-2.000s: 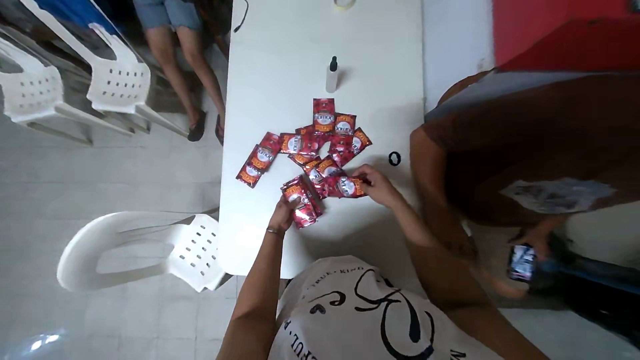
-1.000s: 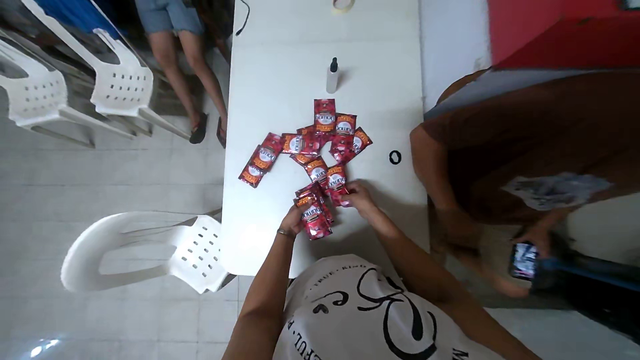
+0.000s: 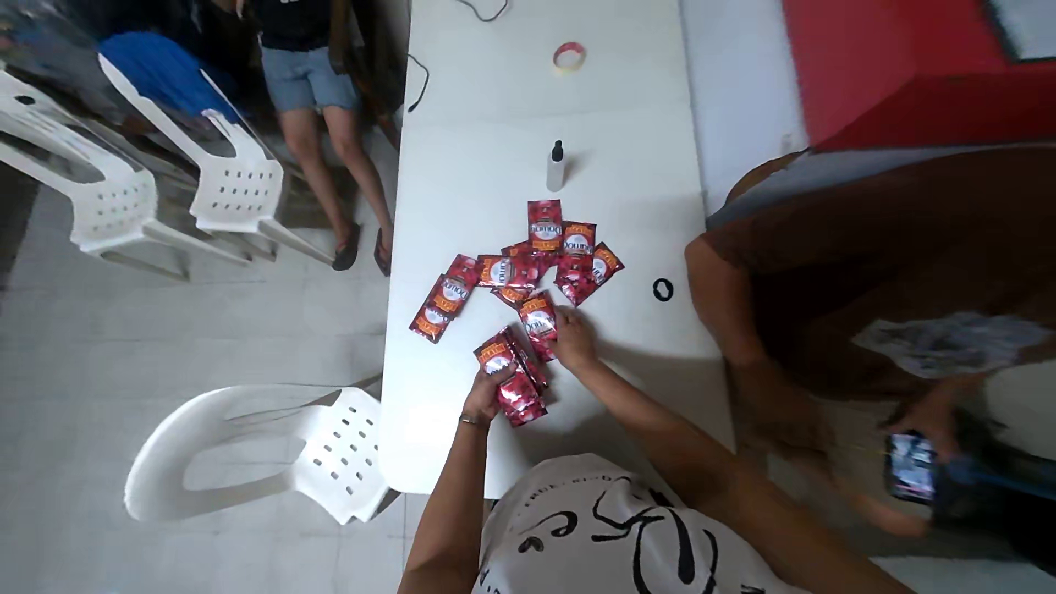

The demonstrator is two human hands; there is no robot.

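My left hand [image 3: 488, 391] grips a stack of red and orange sachets [image 3: 518, 393] near the front edge of the white table. Just to its upper right, my right hand [image 3: 574, 337] has its fingers on the right edge of a single sachet [image 3: 538, 320]; the fingertips are partly hidden, so its hold cannot be told. Beyond both hands lies a loose, overlapping group of sachets [image 3: 544, 224]. Another pair of sachets [image 3: 444, 299] lies overlapped to the left.
Farther up the white table [image 3: 627, 148] stand a small bottle with a black cap [image 3: 555, 168] and a tape roll [image 3: 569, 56]. A black ring [image 3: 662, 289] lies at right. White plastic chairs [image 3: 346, 445] are at left. One person stands beyond them; another at right holds a phone [image 3: 911, 467].
The right hand moved toward the left hand's stack, then back up to a sachet above it. Fewer sachets lie in the middle than two seconds ago.
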